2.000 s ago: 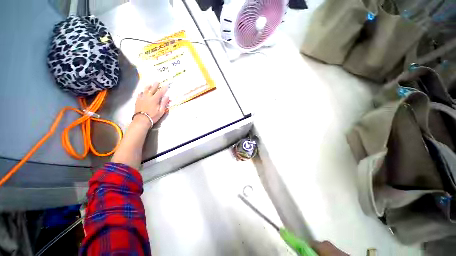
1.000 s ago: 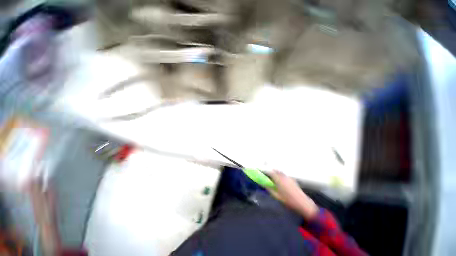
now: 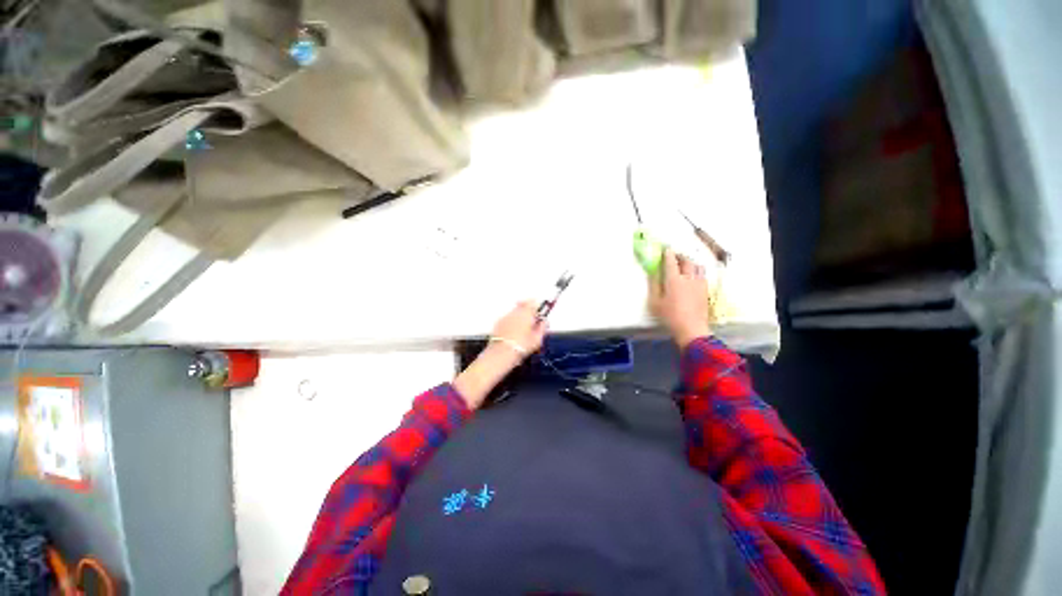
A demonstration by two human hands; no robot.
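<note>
My left hand (image 3: 518,328) is at the front edge of the white table (image 3: 524,198), closed around small red-and-dark thread snips (image 3: 554,298) with pointed metal tips. My right hand (image 3: 681,293) is at the table's right part, on the bright green air blow gun (image 3: 649,250), whose thin black bent nozzle points away from me. The hand hides part of the grip. An awl (image 3: 706,239) with a brown handle lies just right of the gun. Beige-taupe tote bags (image 3: 338,105) stand at the back left.
A black pen-like tool (image 3: 373,204) lies beside the bags. A red container (image 3: 241,368) with a metallic part is by the grey cabinet (image 3: 169,466). The fan (image 3: 29,274) is at the far left. Yellowish bits (image 3: 724,300) lie near my right hand.
The view has swung right. My left hand has left the cabinet and instruction sheet and now holds the snips. My right hand has brought the air gun to the table beside the awl.
</note>
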